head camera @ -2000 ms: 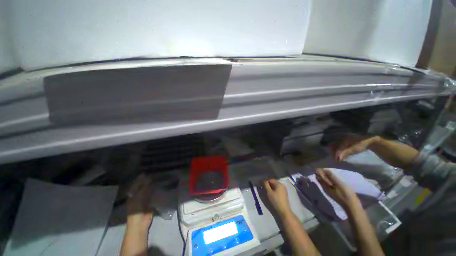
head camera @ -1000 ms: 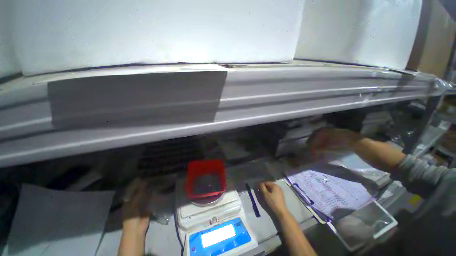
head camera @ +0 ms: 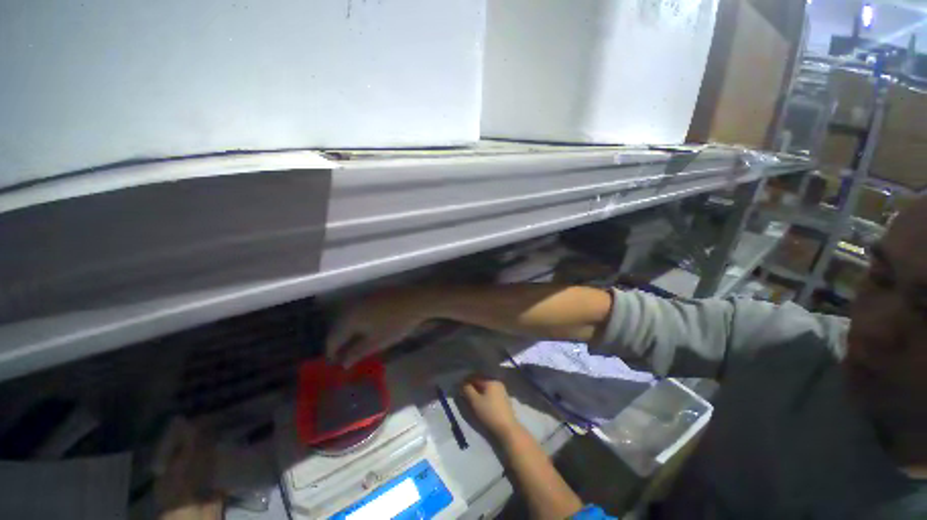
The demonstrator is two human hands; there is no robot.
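Observation:
A red bin (head camera: 312,414) sits on the pan of the white scale (head camera: 305,469), whose blue front panel has a lit display. My left hand (head camera: 190,469) is dim and blurred at the lower left, beside a clear plastic bag (head camera: 244,475); whether it grips the bag is unclear. My right hand (head camera: 492,406) rests right of the scale with curled fingers and nothing visible in it. A dark pen (head camera: 452,418) lies between the scale and that hand. Another person's hand (head camera: 381,320) reaches to the red bin's back rim; its fingertips are blurred.
A clipboard with a printed sheet (head camera: 584,374) and a white tray (head camera: 694,405) holding clear bags lie at right. The person's grey sleeve (head camera: 676,335) crosses above them. The shelf edge (head camera: 457,213) with white boxes (head camera: 244,76) spans above. A loose sheet (head camera: 66,488) lies lower left.
The view has turned right. The other person's hand has moved left from above the papers to the red bin, and their head and torso now show. My hands hold much the same places beside the scale.

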